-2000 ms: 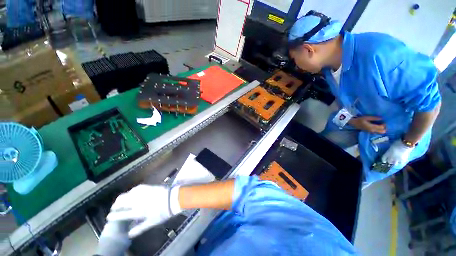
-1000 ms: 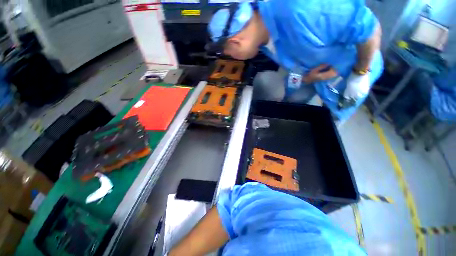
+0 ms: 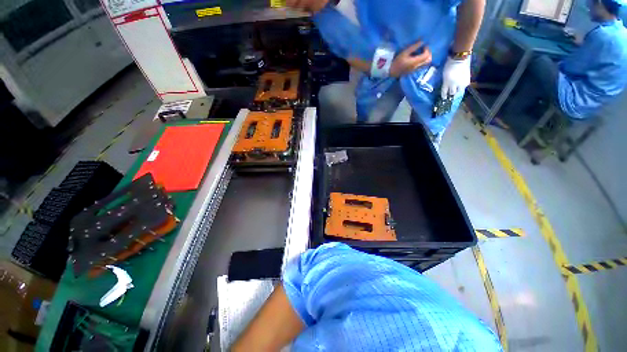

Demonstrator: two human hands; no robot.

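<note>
Neither of my hands shows; a blue sleeve and bare forearm reach down past the bottom edge, over the white paper sheet (image 3: pixel 237 302). A flat black pad (image 3: pixel 256 264) lies at the top of the sheet. Ahead, an orange-brown pallet cover (image 3: pixel 264 132) sits on a carrier between the conveyor rails (image 3: pixel 300 185), with another covered carrier (image 3: pixel 278 86) behind it at the machine. One orange-brown cover plate (image 3: pixel 359 217) lies flat inside the black tote (image 3: pixel 433 243) on the right.
Stacked covers (image 3: pixel 120 223), a red-orange sheet (image 3: pixel 180 157), a crumpled white tissue (image 3: pixel 117 285) and the parts tray (image 3: pixel 93 333) lie on the green mat. A person (image 3: pixel 405 62) stands behind the tote, a gloved hand holding a small green board (image 3: pixel 443 105). Another person (image 3: pixel 595 65) sits far right.
The view has turned right along the line. My gloved hands, seen together two seconds ago, are out of the picture. The person opposite has straightened up from leaning over the carriers.
</note>
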